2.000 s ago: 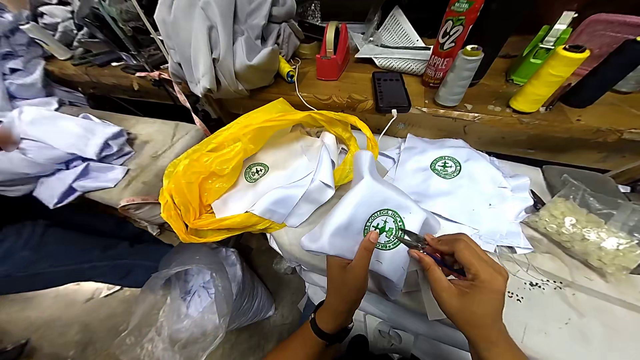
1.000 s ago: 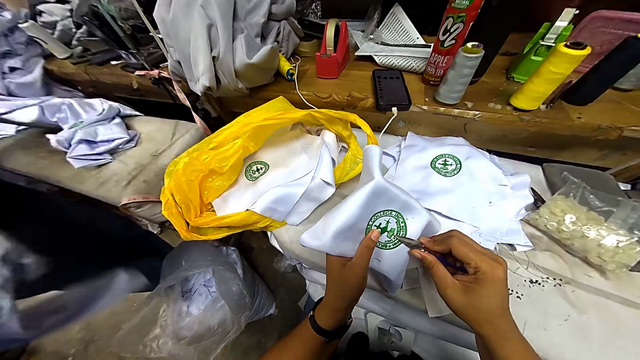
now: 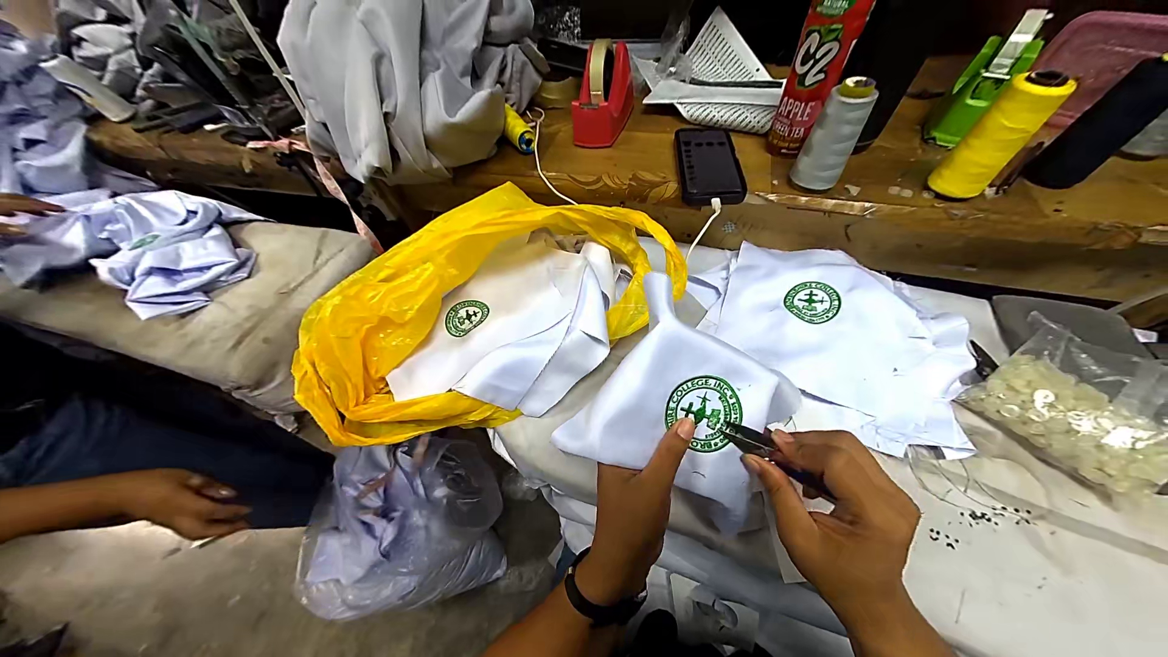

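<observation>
My left hand (image 3: 639, 511) holds a white cloth piece (image 3: 630, 401) from beneath, its thumb pressed beside the round green embroidered emblem (image 3: 704, 392). In my right hand (image 3: 839, 529) is a small dark pointed tool (image 3: 750, 440), perhaps thread snips; its tip touches the emblem's right part. Behind, to the right, lies a stack of white cloth pieces (image 3: 858, 351), the top one with a like emblem. Left of the held cloth, a yellow plastic bag (image 3: 351, 365) lies open around more white pieces (image 3: 538, 356) with a green emblem.
A wooden shelf (image 3: 630, 178) at the back bears a phone (image 3: 710, 166), a red tape dispenser (image 3: 604, 100) and thread cones (image 3: 999, 137). A bag of pale buttons (image 3: 1077, 401) lies right. A clear bag of cloth (image 3: 401, 547) stands low left. Another person's hand (image 3: 187, 502) is at left.
The other person's dark-clothed leg and forearm have shifted at the left, and a hand now shows there. My hands stay at the emblem, the tool's tip still against it.
</observation>
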